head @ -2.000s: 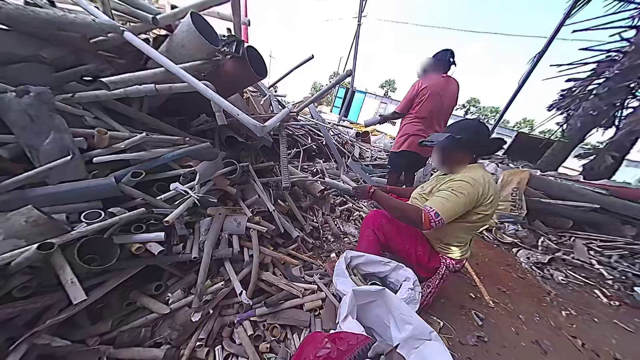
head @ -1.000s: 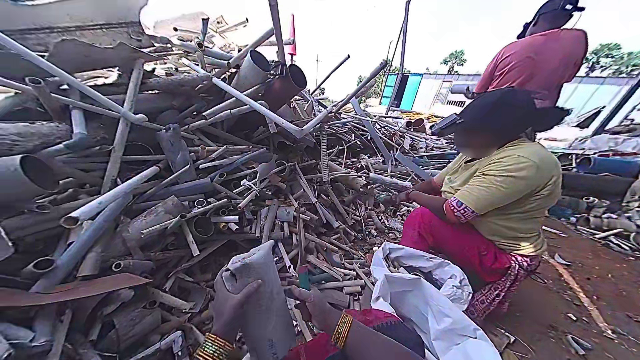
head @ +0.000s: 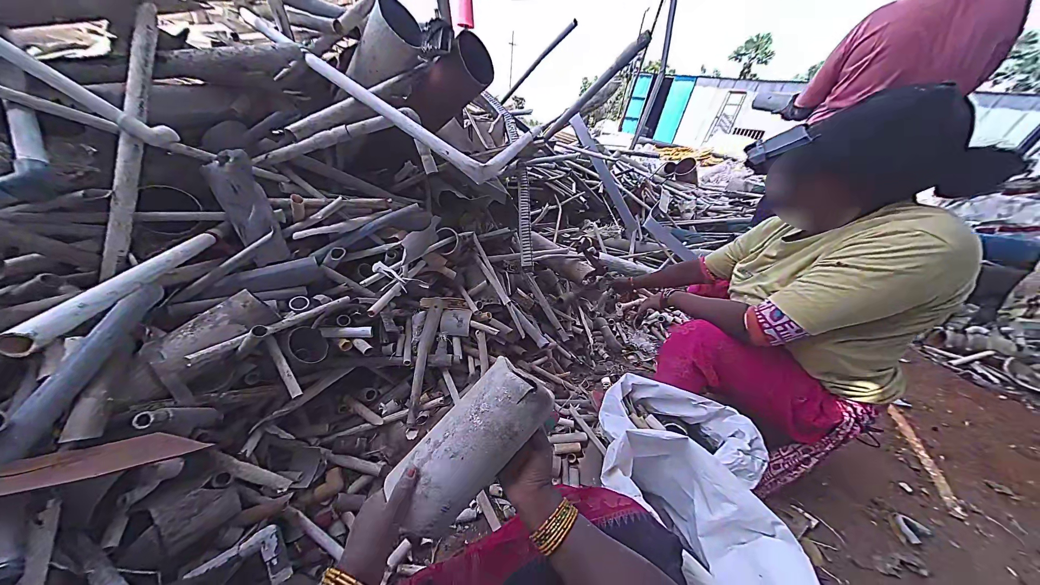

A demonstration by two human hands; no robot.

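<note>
A short, wide piece of grey plastic pipe (head: 471, 447), dirty and with a broken upper end, is tilted between my two hands. My left hand (head: 382, 520) grips its lower left side. On its right side, my right hand (head: 526, 475) holds it near the upper end, with the fingers partly hidden behind the pipe. Bangles circle both wrists. Just right of my right hand stands an open white sack (head: 691, 487) with pipe pieces inside. Small pipe offcuts (head: 569, 443) lie between the sack and my right hand.
A heap of scrap pipes (head: 325, 341) rises ahead and to the left, with long pipes (head: 390, 114) sticking out. A co-worker in a yellow shirt (head: 877, 301) sits at the right, both hands at the heap. Another person in a red shirt (head: 926, 49) is behind. Brown ground (head: 910, 504) lies at the right.
Two seconds ago my hands were out of view. The pipe piece has been turned and raised between my hands since one second ago. The seated co-worker's hands have moved lower at the heap.
</note>
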